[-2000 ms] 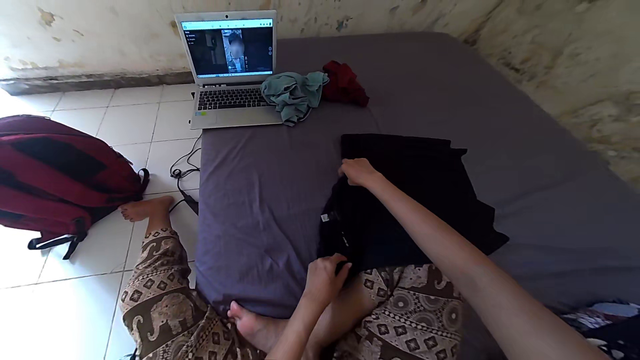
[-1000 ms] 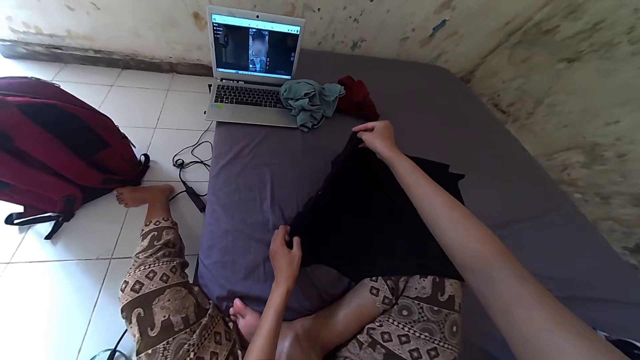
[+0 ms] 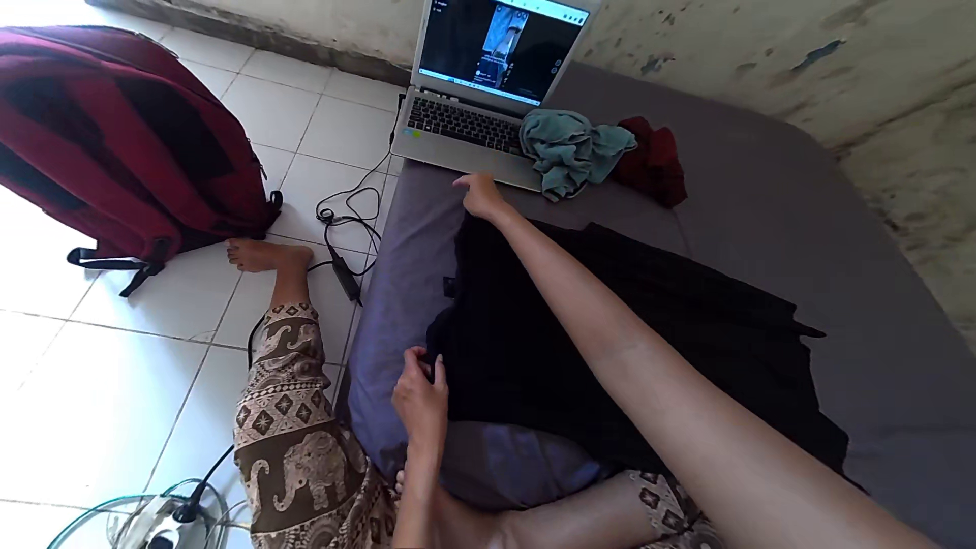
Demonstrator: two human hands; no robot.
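A black cloth garment (image 3: 526,328) lies spread on the grey-purple sheet of the mattress (image 3: 762,206), with a small tag at its left edge. My left hand (image 3: 423,389) grips that edge near its lower corner, thumb and fingers on the fabric. At the upper left corner, close to the front of the laptop, my right hand (image 3: 484,197) holds the cloth. My right forearm crosses over the garment and hides part of it.
An open laptop (image 3: 465,137) stands at the mattress's far edge, a grey-green cloth (image 3: 572,149) partly on it and a dark red cloth (image 3: 652,164) beside. On the tiled floor are a red backpack (image 3: 137,145), a power adapter (image 3: 345,278) with cables, and a power strip (image 3: 164,526).
The black garment, bunched at its left side two seconds ago, is now spread wider toward the left. Both hands still hold its edge. The view has shifted.
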